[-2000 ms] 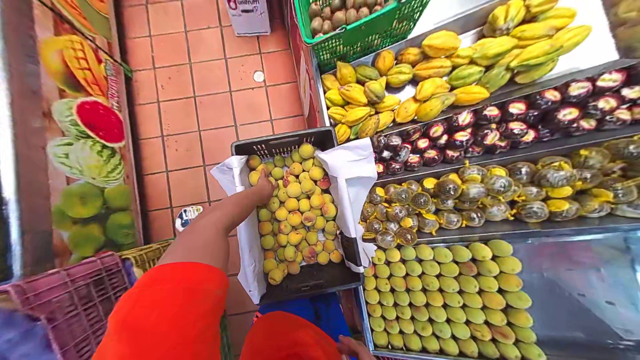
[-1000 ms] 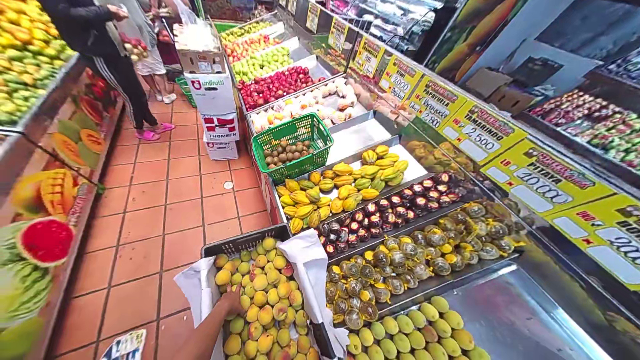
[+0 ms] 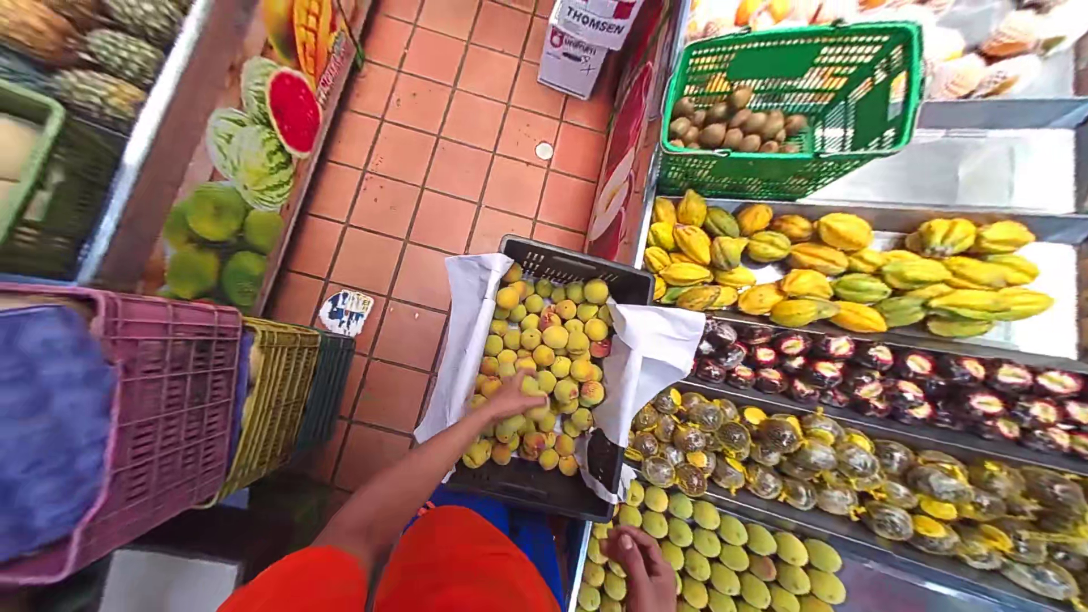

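A black plastic crate (image 3: 544, 500), lined with white paper (image 3: 646, 348), holds many yellow, red-blushed peaches (image 3: 554, 337). Reaching in from the lower left, my left hand (image 3: 514, 398) rests on the peaches near the crate's middle; its fingertips touch one, but whether they grip it is unclear. My right hand (image 3: 642, 565) is at the bottom, right of the crate, over rows of green-yellow mangoes (image 3: 731, 557). Its fingers are curled, and whether anything is in them cannot be told.
Star fruit-like yellow ribbed fruit (image 3: 807, 280), dark wrapped fruit (image 3: 875, 365) and netted bagged fruit (image 3: 816, 459) fill the right display. A green basket (image 3: 790, 170) holds kiwis (image 3: 739, 123). Purple (image 3: 170, 408) and yellow crates (image 3: 272, 399) stand left. White cartons (image 3: 574, 59) stand on the tiled floor (image 3: 442, 170).
The view has swung up toward the aisle and back down. My left hand has moved from the upper left part of the peaches toward their middle. My right hand now shows over the mangoes.
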